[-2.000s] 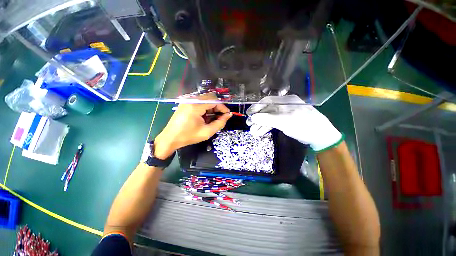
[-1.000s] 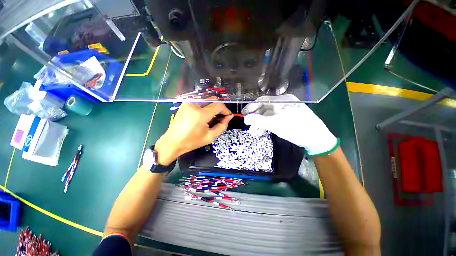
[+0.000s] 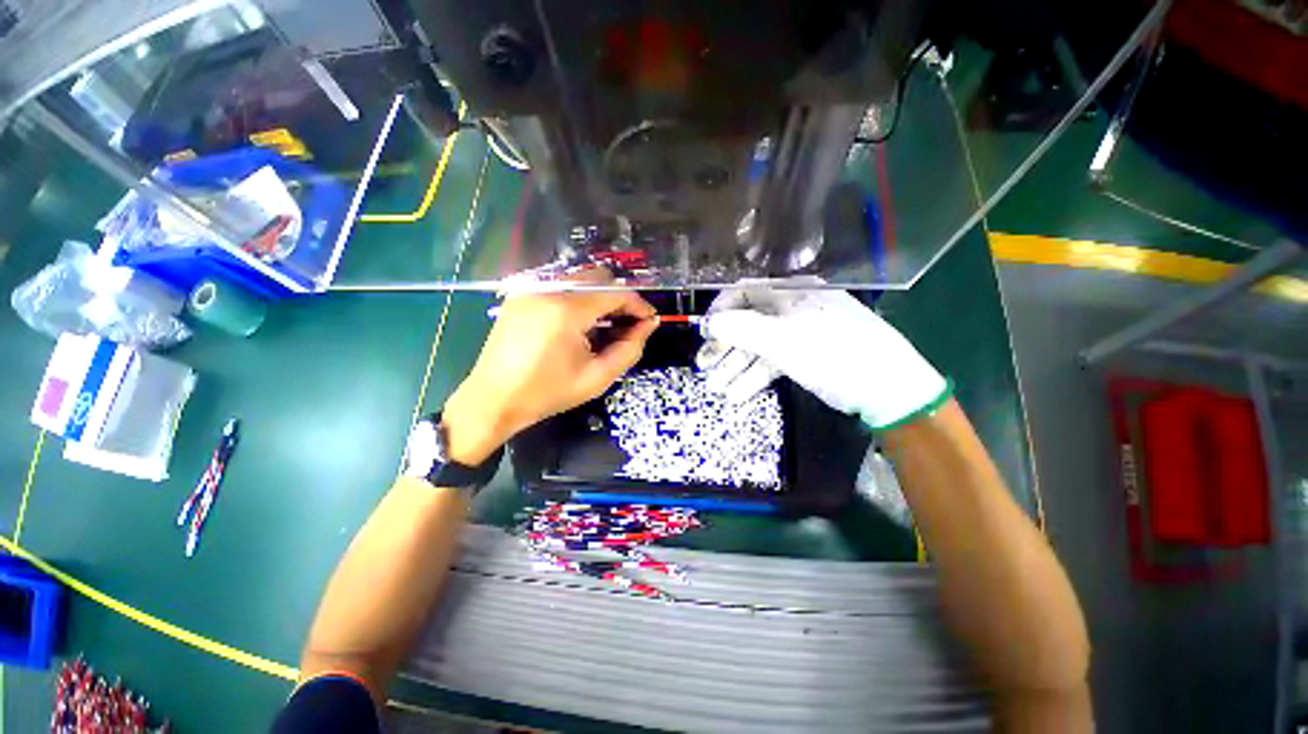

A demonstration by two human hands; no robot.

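Observation:
My left hand (image 3: 552, 351), bare with a wristwatch, pinches a short red wire lead (image 3: 677, 318) between thumb and finger. My right hand (image 3: 818, 344), in a white knitted glove with a green cuff, has its fingertips at the lead's other end; a small white bit shows there. Both hands are just below the acrylic guard's bright edge (image 3: 430, 288), in front of the dark press (image 3: 660, 158). Beneath them is the black tray (image 3: 574, 462) with a heap of small white terminals (image 3: 696, 430). The exact grip of the gloved fingers is partly hidden.
Wire leads (image 3: 610, 531) lie between the tray and a grey ribbed strip (image 3: 689, 645). More leads (image 3: 610, 263) lie by the press. At left are a blue bin (image 3: 323, 215), plastic bags (image 3: 93, 301), a separate lead bundle (image 3: 211, 488) and a red-white pile (image 3: 101, 703).
The gloved right hand has shifted slightly left and its lower fingers have changed position. The red lead between the hands sits slightly higher. The left hand is almost unmoved.

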